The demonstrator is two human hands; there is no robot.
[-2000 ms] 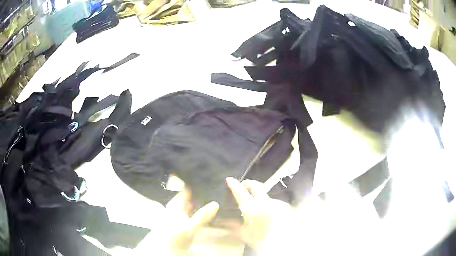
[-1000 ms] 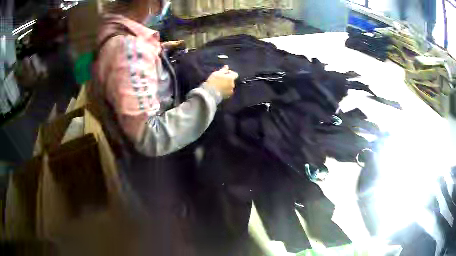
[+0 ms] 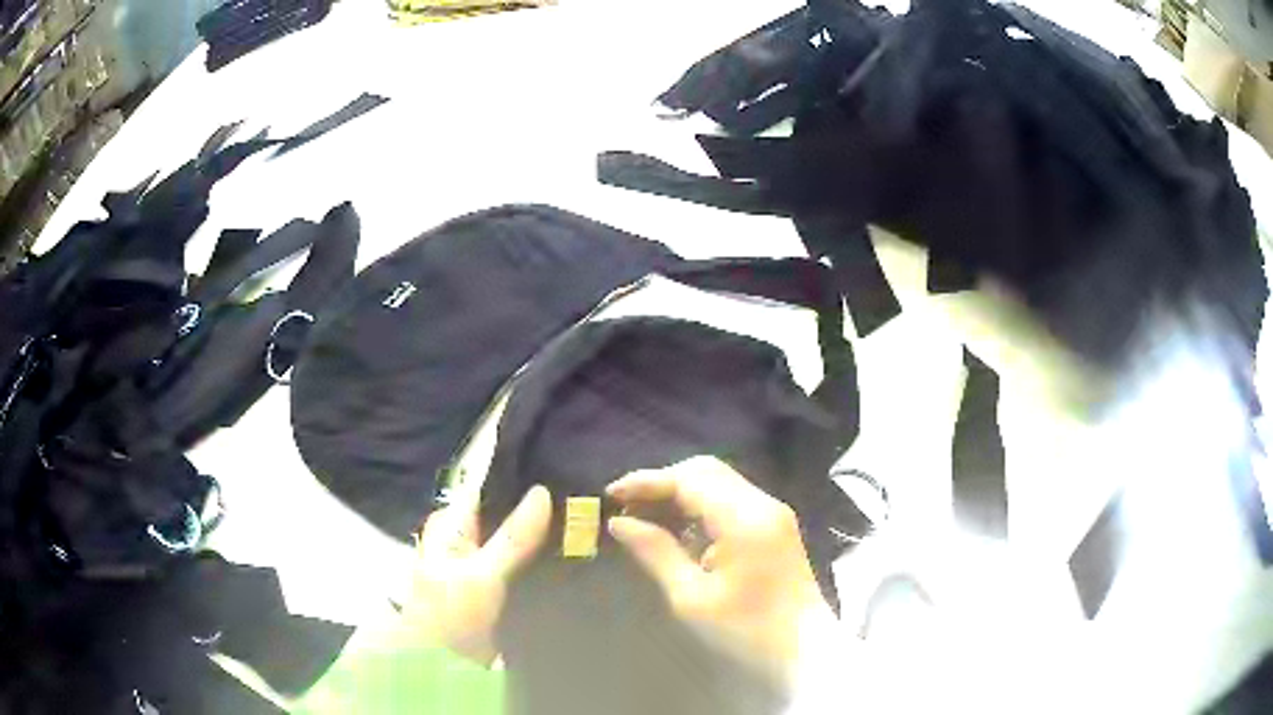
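A black crescent bag [image 3: 656, 384] lies in front of me, overlapping a second black bag [image 3: 461, 328] with a small pale logo. A yellow sticker [image 3: 581, 527] shows on the near bag between my hands. My left hand [image 3: 482, 566] holds that bag's left side, thumb on top beside the sticker. My right hand [image 3: 726, 552] is just right of the sticker, thumb and forefinger tips close together; a tiny dark item may be between them, unclear. A silver ring [image 3: 859, 503] is right of the bag. The wrists are blurred by glare.
A heap of black bags and straps with silver rings [image 3: 112, 419] is at left. A larger black heap [image 3: 1019, 182] is at upper right. Dark stacked pieces [image 3: 263, 28] and khaki ones [image 3: 461, 9] lie at the white table's far edge. Glare covers the lower right.
One second ago the view was turned left to a coworker; it is back on the bags. Compared with two seconds ago, the near bag is turned and the yellow sticker shows between my hands.
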